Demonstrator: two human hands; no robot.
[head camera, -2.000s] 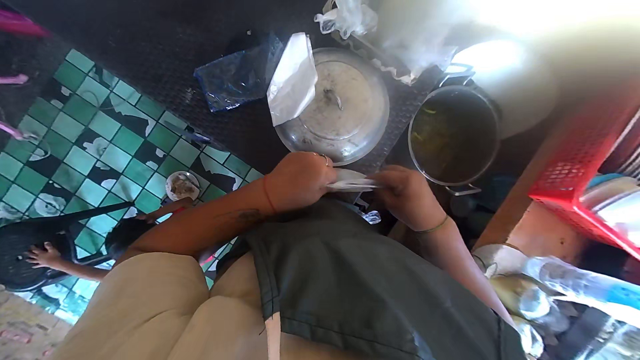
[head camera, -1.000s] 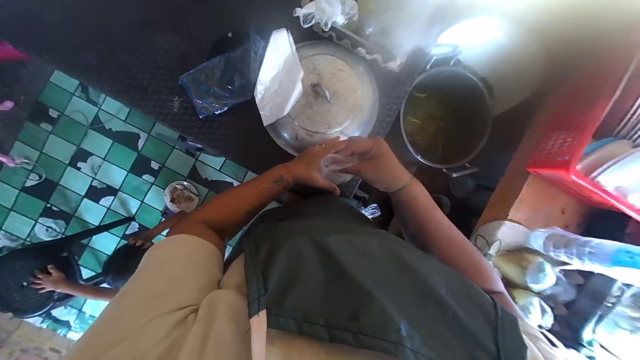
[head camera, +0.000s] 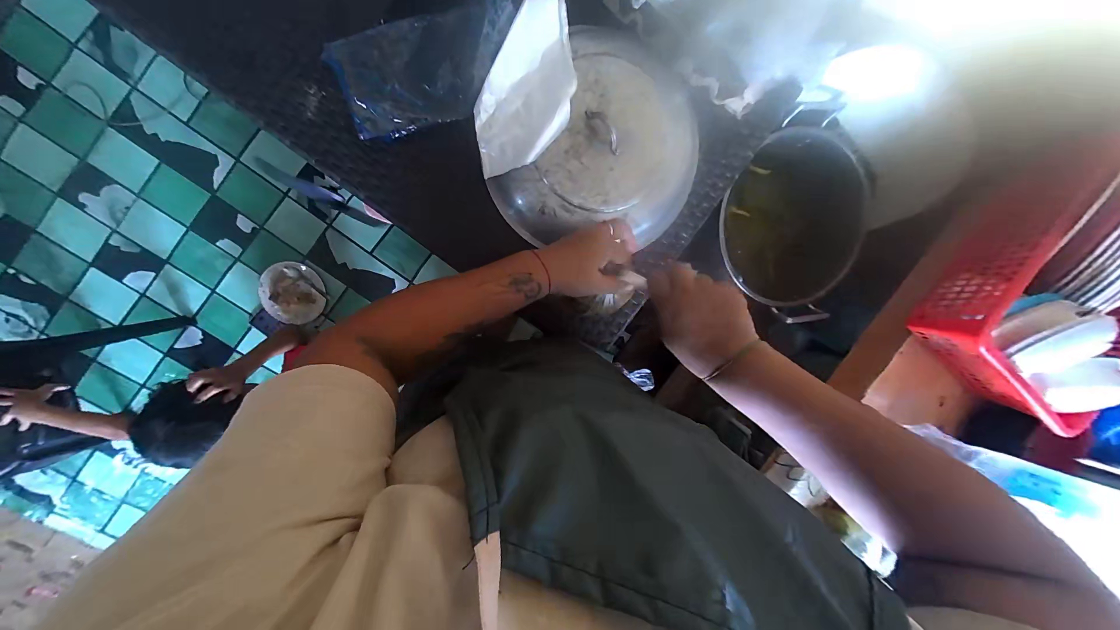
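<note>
My left hand (head camera: 586, 260) is closed around a thin whitish piece, seemingly clear plastic (head camera: 604, 302), that hangs below the fingers. My right hand (head camera: 700, 315) is curled just to the right, its fingertips near the same piece; whether it grips it is hidden. Beyond my left hand, a round metal lid (head camera: 647, 114) with a loop handle covers a wide vessel. A white paper or plastic sheet (head camera: 525, 96) lies over the lid's left edge. To the right stands a deep metal pot (head camera: 796, 214) with side handles and yellowish-green liquid.
A clear bluish plastic bag (head camera: 420, 74) lies on the dark counter (head camera: 289, 96). A red plastic basket (head camera: 980, 289) of dishes is at the right. At lower left, a person (head camera: 184, 420) is beside a bowl of food (head camera: 292, 294). Steam drifts at the top.
My hands, together at the lid's near edge a second ago, are now a little apart, with the right one curled into a fist. The lid and pot have stayed in place.
</note>
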